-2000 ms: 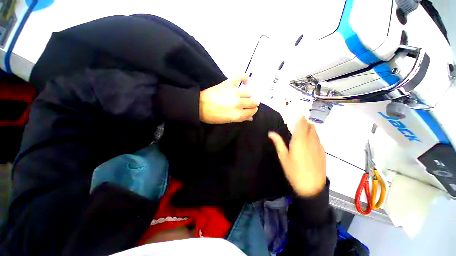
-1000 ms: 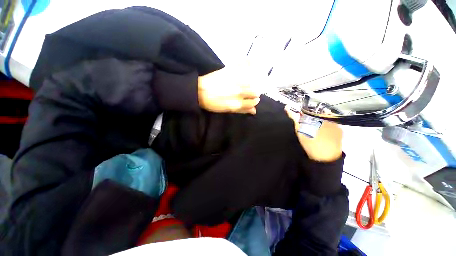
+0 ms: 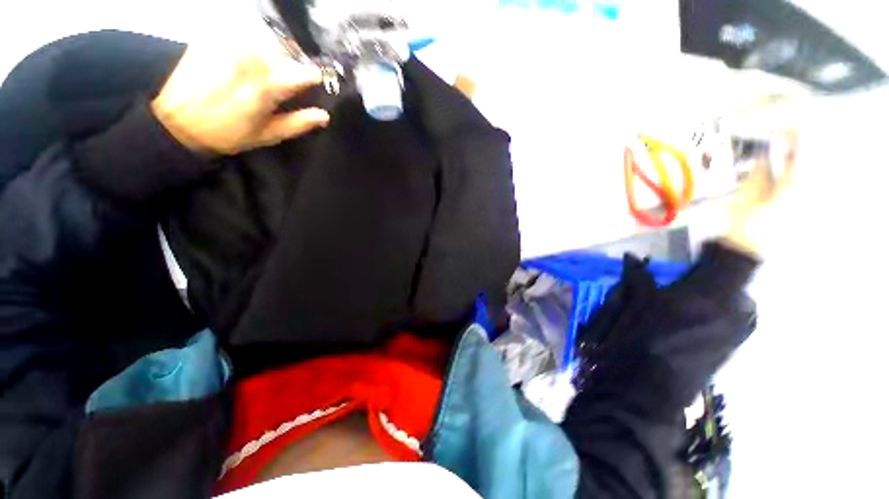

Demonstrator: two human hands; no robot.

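Note:
The black garment (image 3: 361,224) lies over the near table edge and my lap, with its upper end under the presser foot and needle area (image 3: 378,44). My left hand (image 3: 239,102) holds the garment's upper left part just left of the needle area, thumb on top of the cloth. My right hand (image 3: 760,195) is stretched far to the right, beyond the scissors, and is strongly blurred. It is at a small blurred grey-and-white thing (image 3: 746,146); whether it grips this cannot be told.
Scissors with red and orange-yellow handles (image 3: 658,180) lie on the white table, right of the garment. A blue plastic crate (image 3: 575,283) with grey and dark cloth is below the table edge. A dark control panel (image 3: 780,39) is at the upper right.
The view has swung right and down. My right hand has left the cloth beside the needle and moved far right past the scissors. My left hand stays on the garment.

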